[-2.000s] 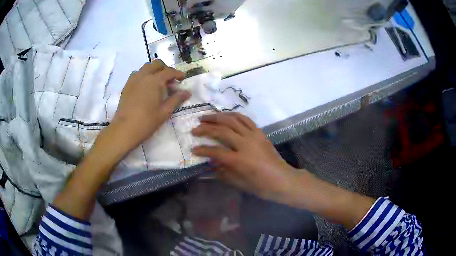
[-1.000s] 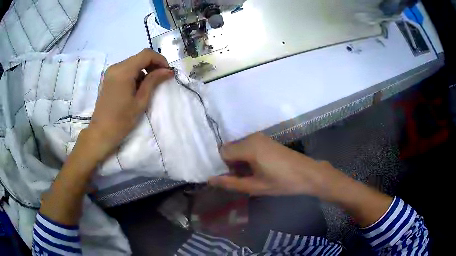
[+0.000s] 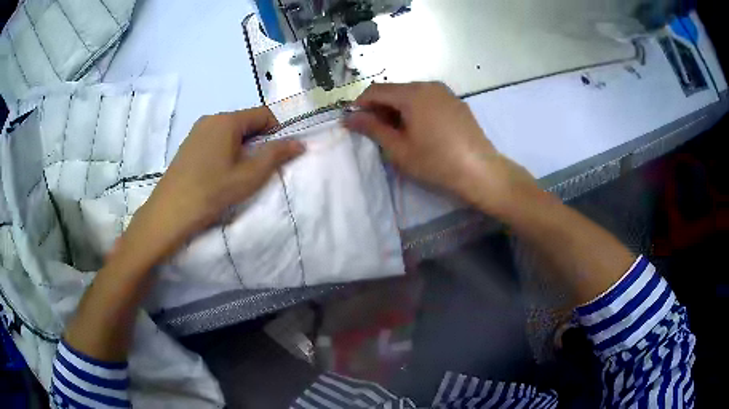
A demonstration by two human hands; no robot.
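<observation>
White quilted padding [image 3: 336, 216] with thin dark stitch lines lies on the table in front of the machine, its lower edge at the table's front edge. A dark binding strip [image 3: 308, 120] runs along its upper edge, just below the presser foot [image 3: 324, 73]. My left hand [image 3: 212, 172] holds this edge at its left part, thumb on top. My right hand [image 3: 424, 132] pinches its right end between thumb and fingers. The edge lies in front of the foot; whether it touches the needle plate is unclear.
The sewing machine's pale bed [image 3: 495, 40] stretches to the upper right. More quilted padding [image 3: 68, 32] lies at the upper left, and a bulky pile hangs down at the left. The table's grey worn edge [image 3: 591, 172] runs across in front. A dark red shape is blurred below right.
My right hand has moved up and left, bringing the right end of the bound edge up near the foot. The edge now runs nearly straight between my hands. My left hand has shifted slightly.
</observation>
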